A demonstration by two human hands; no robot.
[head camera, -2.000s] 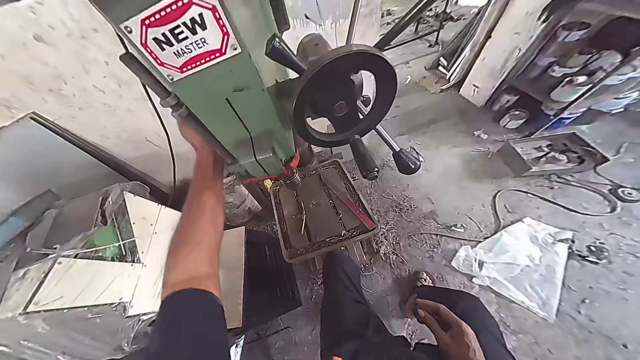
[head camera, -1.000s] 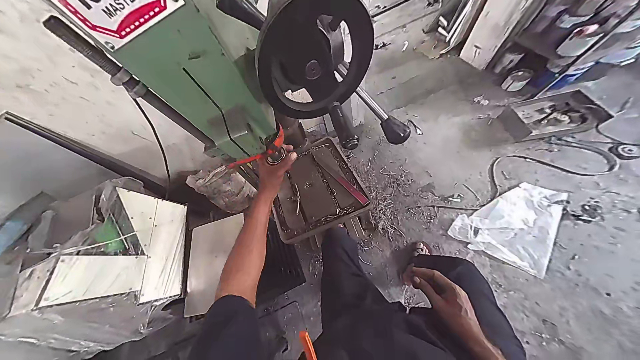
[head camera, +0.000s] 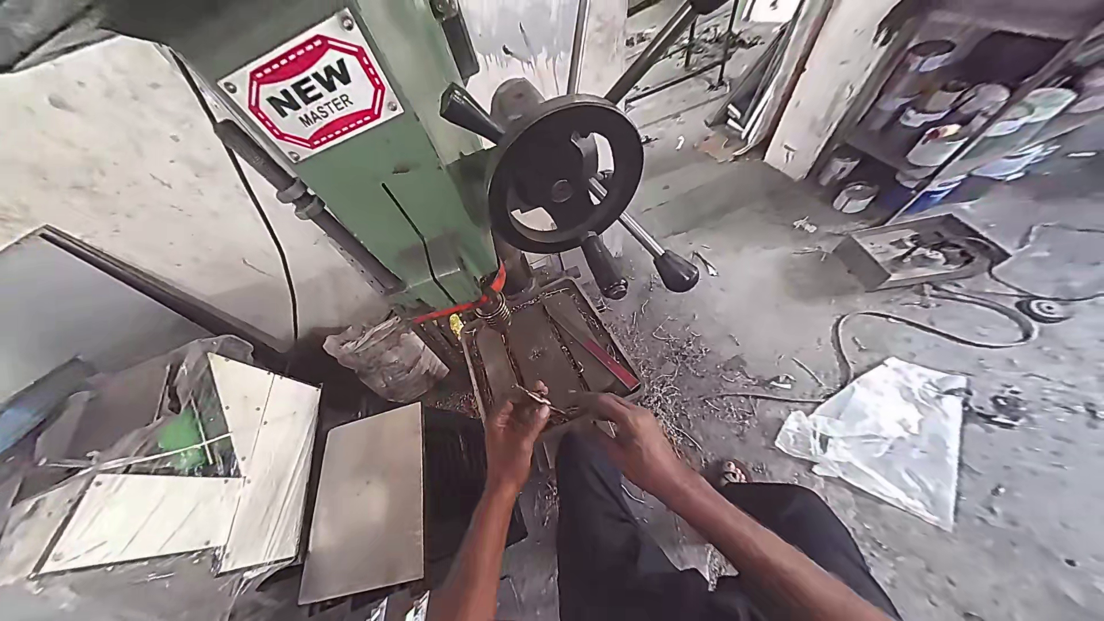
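My left hand (head camera: pixel 516 429) holds a small, thin metallic piece (head camera: pixel 533 395) between thumb and fingers, just over the near edge of the machine's tray-like table (head camera: pixel 552 345). Close to its right is my right hand (head camera: pixel 634 435), fingers bent toward the same spot; whether it grips anything is too blurred to tell. Above the table stands the green drill press (head camera: pixel 414 198), with a black handwheel (head camera: pixel 565 172) and a ball-ended lever (head camera: pixel 677 271). A coil spring (head camera: pixel 493 310) surrounds its spindle beside an orange-red strip (head camera: pixel 457 309). A red-handled tool (head camera: pixel 611 364) lies on the table's right side.
Metal shavings (head camera: pixel 681 371) litter the floor right of the table. Farther right are a clear plastic sheet (head camera: pixel 897 440), a cable (head camera: pixel 841 345) and a metal box (head camera: pixel 923 250). Wrapped panels (head camera: pixel 267 457), a flat board (head camera: pixel 366 509) and a sack (head camera: pixel 388 358) are at left.
My left hand has come down from the spindle to the table's near edge. My right hand has risen from beside my leg to meet it.
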